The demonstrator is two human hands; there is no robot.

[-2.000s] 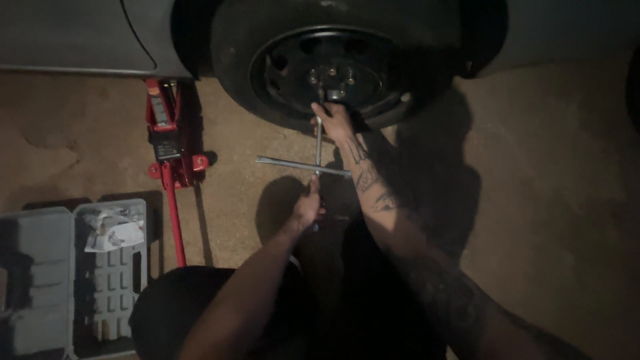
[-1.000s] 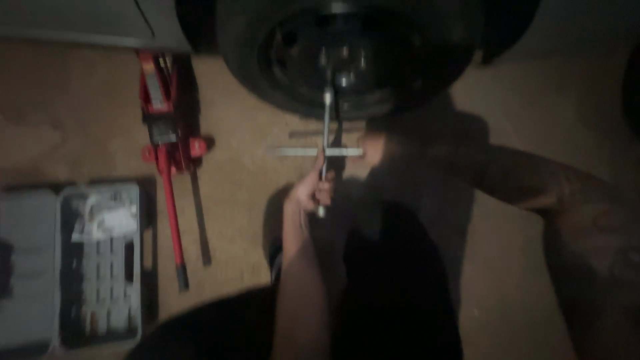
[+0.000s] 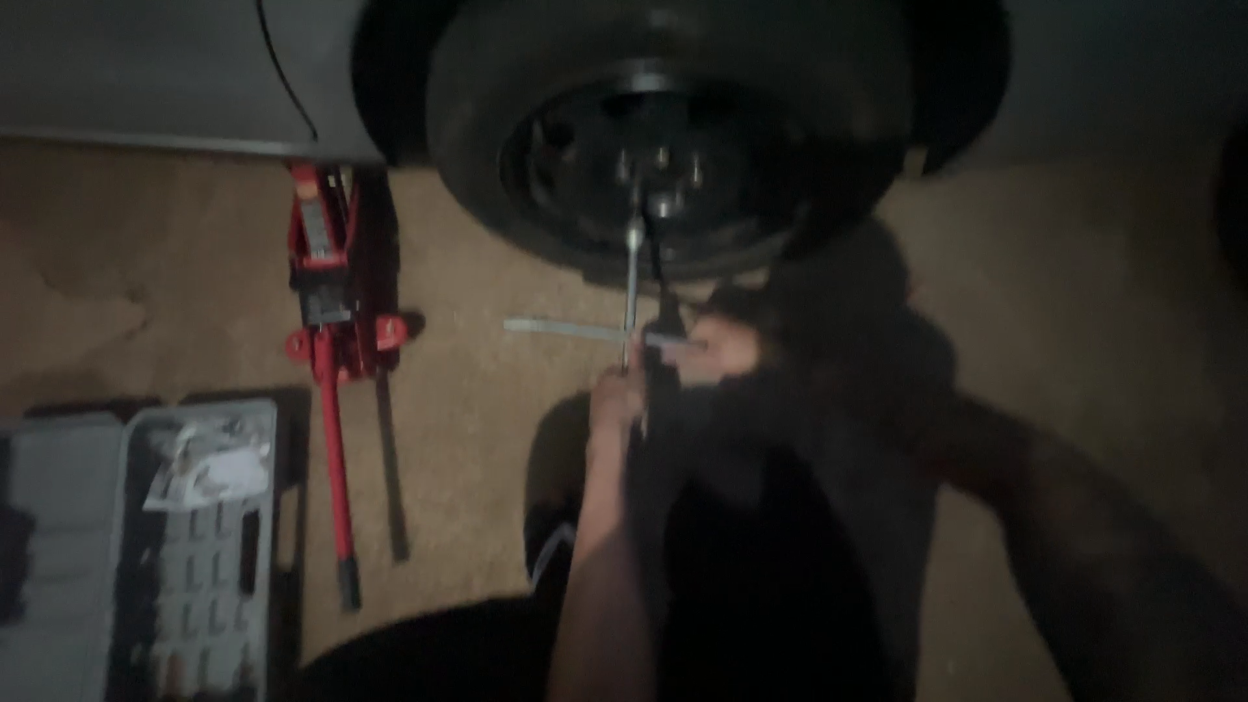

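Note:
A four-way lug wrench [image 3: 566, 329] reaches up to the steel wheel [image 3: 561, 210] of a car, its far end at the lug nuts. Around the wrench's lower shaft, just below the cross, my left hand [image 3: 616, 398] is closed. My right hand [image 3: 726, 348] is on the right arm of the cross, blurred and in shadow. Several lug nuts [image 3: 696, 175] show near the hub. Dim light hides whether the wrench's socket is fully on a nut.
A red floor jack [image 3: 317, 341] with its long handle [image 3: 336, 468] stands left of the wheel, partly under the car's sill [image 3: 175, 144]. At the lower left lies a grey plastic tool case [image 3: 200, 531], lid open, with a plastic bag [image 3: 213, 466] in it. My dark-clothed legs fill the bottom.
My right hand was up by the wheel hub two seconds ago; it moved down and right to the wrench's right arm. My left hand has stayed on the lower shaft.

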